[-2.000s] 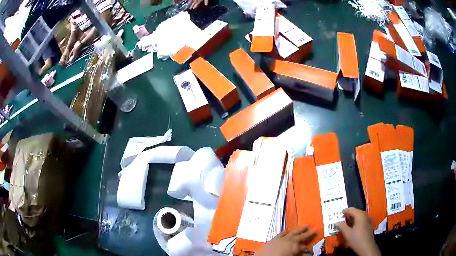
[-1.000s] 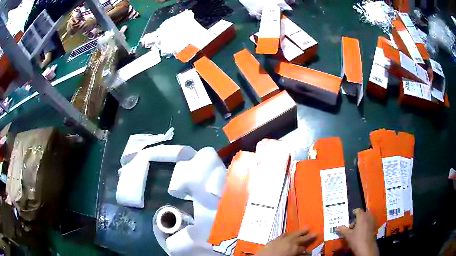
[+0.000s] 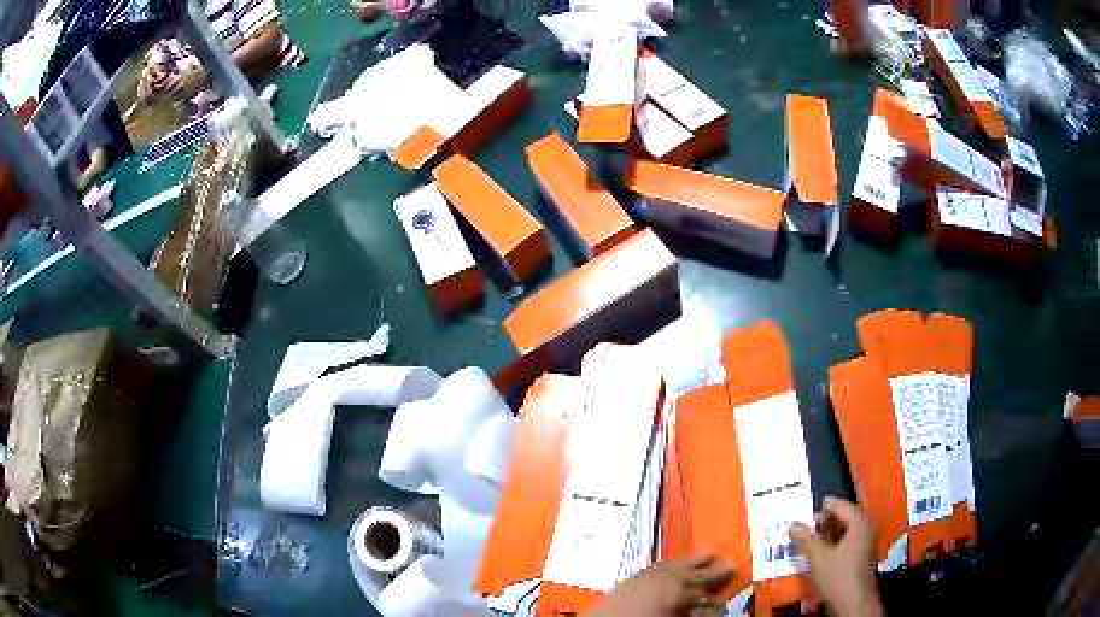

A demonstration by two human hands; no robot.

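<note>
A flat orange carton blank (image 3: 772, 446) with a white text panel and barcode lies in front of me on other blanks. My left hand (image 3: 670, 587) rests at its lower left, fingers spread, cut off by the bottom edge. My right hand (image 3: 835, 548) is at its lower right, thumb by the barcode and fingers curled; whether it holds a label I cannot tell. A fanned stack of blanks (image 3: 609, 470) lies to the left, and another stack (image 3: 935, 422) to the right. A label roll (image 3: 384, 539) with dark core lies at the left.
White liner (image 3: 452, 434) curls beside the roll. Erected cartons (image 3: 591, 301) stand or lie across the middle and far side. White bags (image 3: 392, 97) are at the back. A metal post (image 3: 109, 229), a brown carton (image 3: 66, 422) and a person's arm (image 3: 247, 42) are at left.
The view has shifted, so most table items sit farther left. My right hand's fingertips have come off the white panel's right edge. My left hand stays at the blank's lower left.
</note>
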